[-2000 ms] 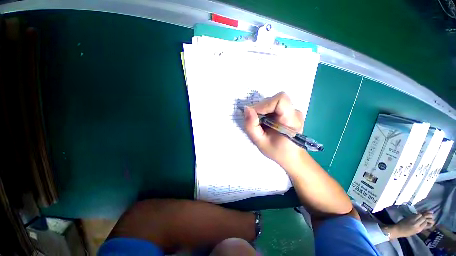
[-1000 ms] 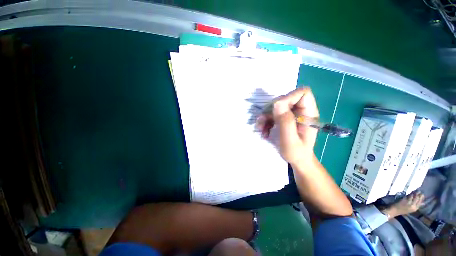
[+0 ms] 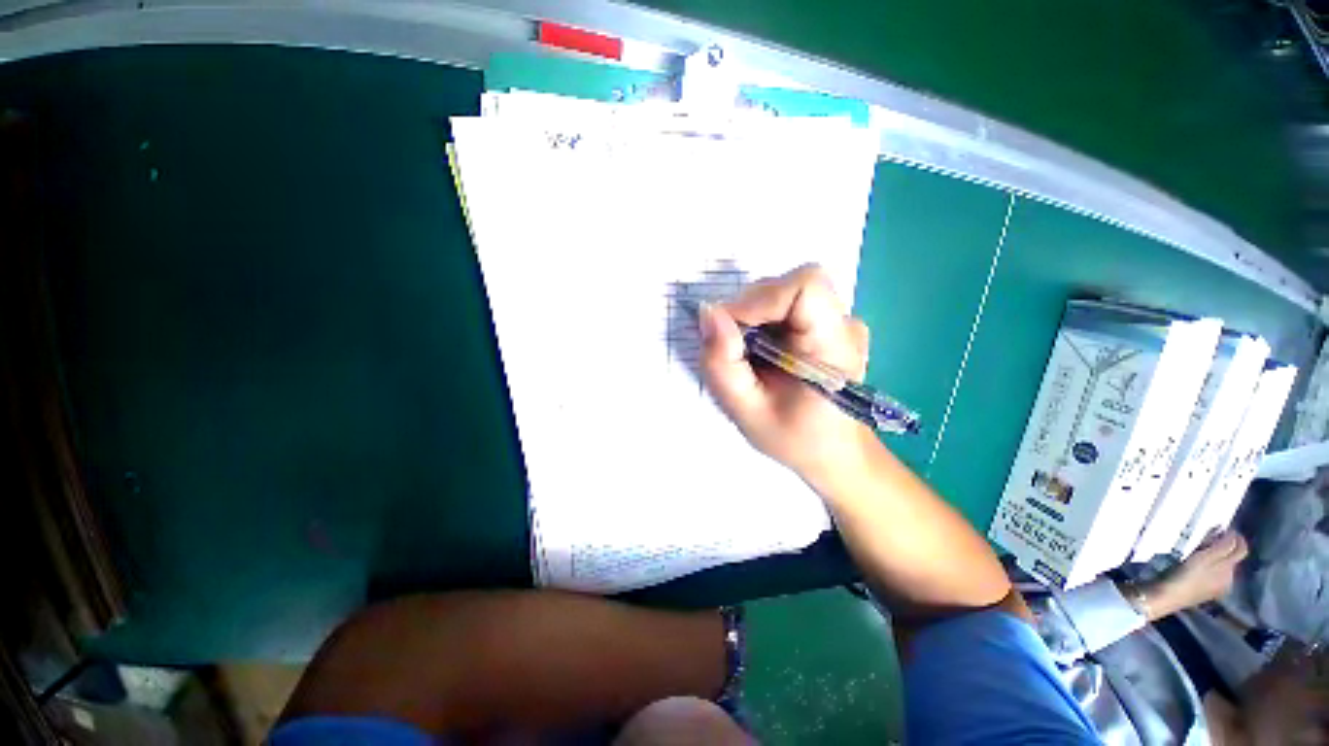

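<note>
A stack of white record sheets (image 3: pixel 627 437) lies on a green-edged clipboard (image 3: pixel 525 73) with a metal clip at the top, on the green bench. My right hand (image 3: pixel 787 350) rests on the upper sheet and grips a dark pen (image 3: pixel 831 382), its tip hidden near the fingertips over a small printed grid. My left forearm, with a dark band at the wrist, lies across the bottom of the view. My left hand itself does not show.
White printed product boxes (image 3: pixel 1093 437) stand in a row on the bench at the right. Another person's hand (image 3: pixel 1192 571) and grey sleeve are beside them. Tan cardboard edges show dimly at the far left. A red mark (image 3: pixel 580 40) is on the metal rail behind the clipboard.
My right hand moved right over the sheet, then back left to the printed grid, still gripping the pen. The other person's hand has moved up close to the boxes. The view has shifted slightly.
</note>
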